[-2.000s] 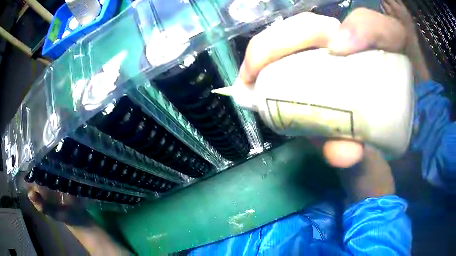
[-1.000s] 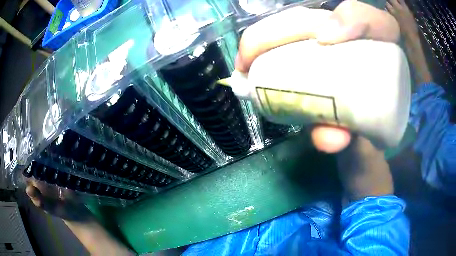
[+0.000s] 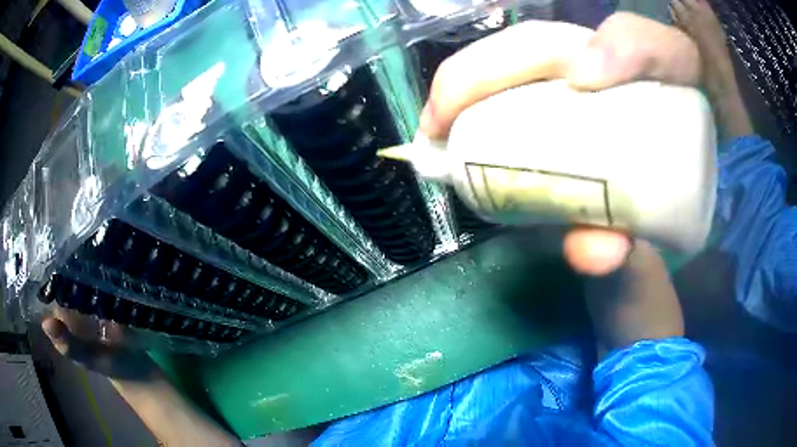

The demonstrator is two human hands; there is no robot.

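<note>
My right hand (image 3: 559, 65) is closed around a white squeeze bottle (image 3: 585, 140) lying sideways, its label outlined in dark. Its pale-yellow nozzle (image 3: 395, 153) points left, over a row of glossy black ring-like parts (image 3: 349, 148); contact with them or any liquid cannot be told. The clear blister tray (image 3: 188, 131) holds several rows of these parts, split by clear ribs (image 3: 301, 188). My left hand (image 3: 74, 336) is small and dark at the tray's left end and grips its edge, fingers partly hidden.
The green mat (image 3: 349, 367) shows below the tray, above my blue sleeve (image 3: 651, 393). A blue bin (image 3: 131, 39) with white things in it is at the upper left. Another person's arm in a blue sleeve (image 3: 760, 236) is at the right.
The bottle and my right hand have moved slightly, a little lower and rightward than one second ago. The nozzle remains over the same black row. My left hand is nearly unchanged.
</note>
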